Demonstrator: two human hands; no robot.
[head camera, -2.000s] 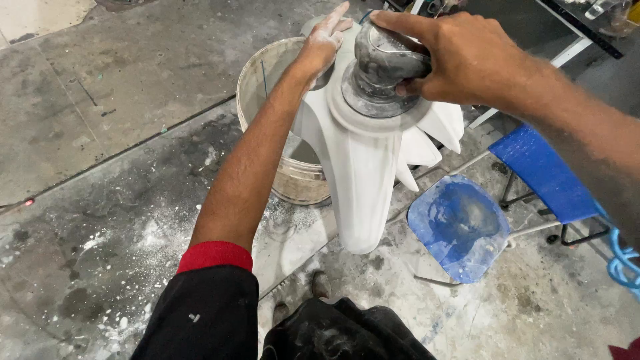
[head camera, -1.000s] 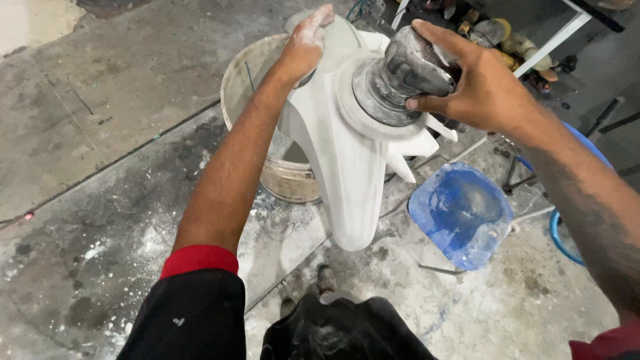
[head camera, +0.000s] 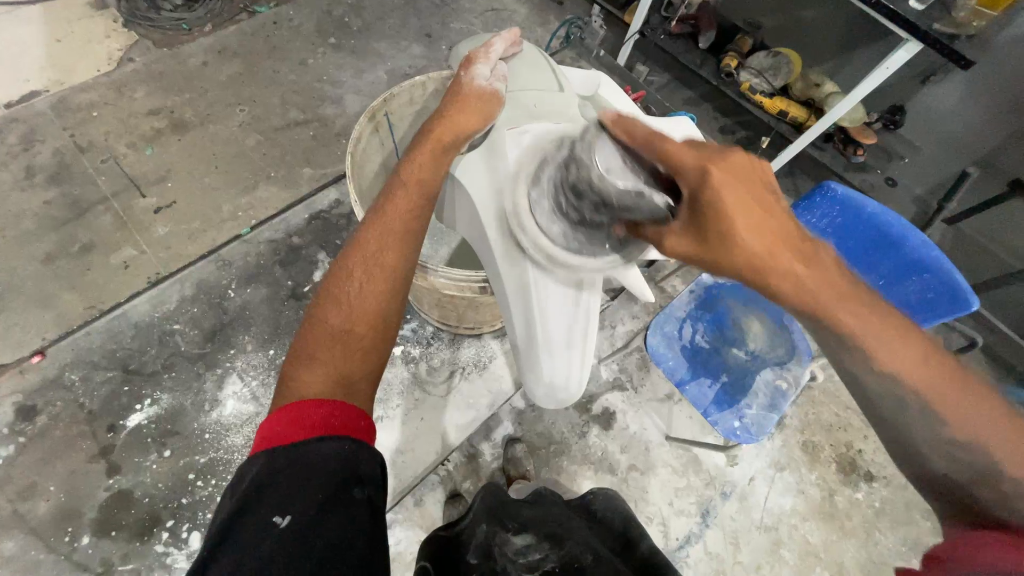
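A white molded panel, likely a motorcycle fairing (head camera: 552, 344), lies over a large round bucket (head camera: 456, 300), its long rounded end pointing toward me. My left hand (head camera: 484, 84), dusted white, rests on the panel's far left part, fingers stretched over its edge. In my right hand (head camera: 680, 192) is a grey, dust-covered palm sander (head camera: 588, 192), blurred by motion, gripped from the right with thumb and fingers. The sander's round pale pad lies against the panel's upper face. The undersides of the panel and of my left palm are hidden.
A blue plastic chair (head camera: 728, 360) with a dusty seat stands on the right. Behind it, a white-legged table (head camera: 856, 100) stands by a low shelf holding a yellow power tool (head camera: 780, 104) and other items. White dust covers parts of the concrete floor (head camera: 200, 384); my feet are below.
The sander, in my right hand, has moved over the panel toward my left hand and is now blurred. My left hand remains at the panel's far left part.
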